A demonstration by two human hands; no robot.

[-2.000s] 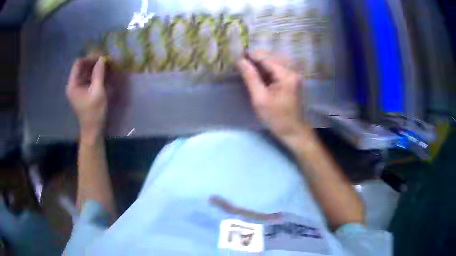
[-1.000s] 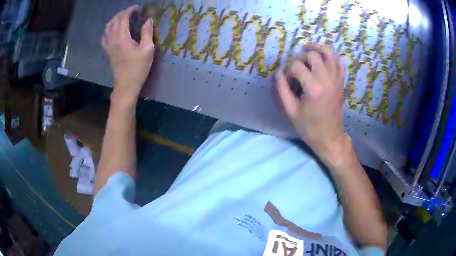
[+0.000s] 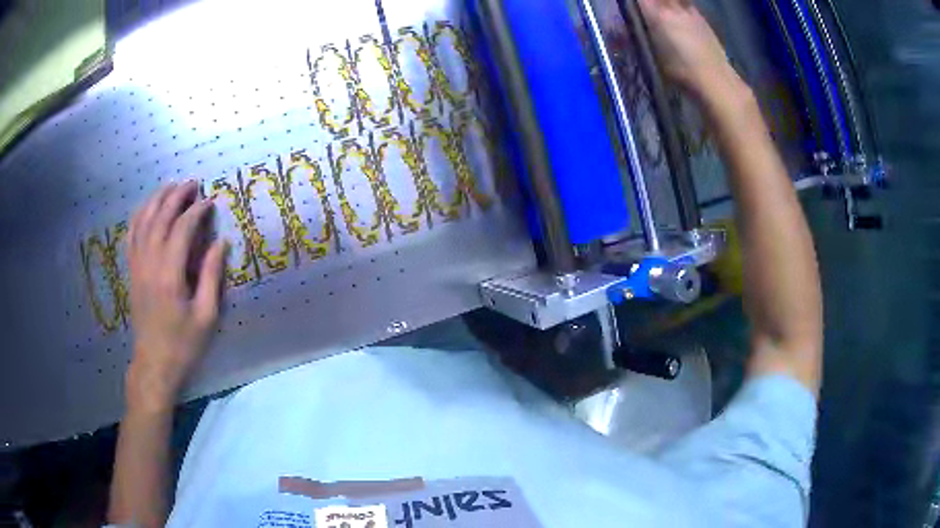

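Observation:
Rows of thin amber oval-outlined flexible pieces (image 3: 387,180) lie on the grey perforated bed (image 3: 340,309), their right end running up to the blue roller. My left hand (image 3: 170,284) rests over the lower row near its left end, fingers bent, covering some pieces; I cannot tell whether it grips any. My right hand (image 3: 680,41) is at the top edge of the picture, beyond the blue laminating roller (image 3: 577,124) and the dark guide bar. Its fingers are partly cut off, so what it touches is hidden.
A pale-yellow stack (image 3: 52,52) lies at the far left of the bed. The silver end bracket (image 3: 557,299) with a blue fitting and black crank handle (image 3: 647,362) juts out at the near edge. A second blue roller set (image 3: 809,77) stands farther right.
The view has shifted right along the machine. My right hand has moved from the pieces to beyond the blue roller. My left hand still lies at the left part of the lower row.

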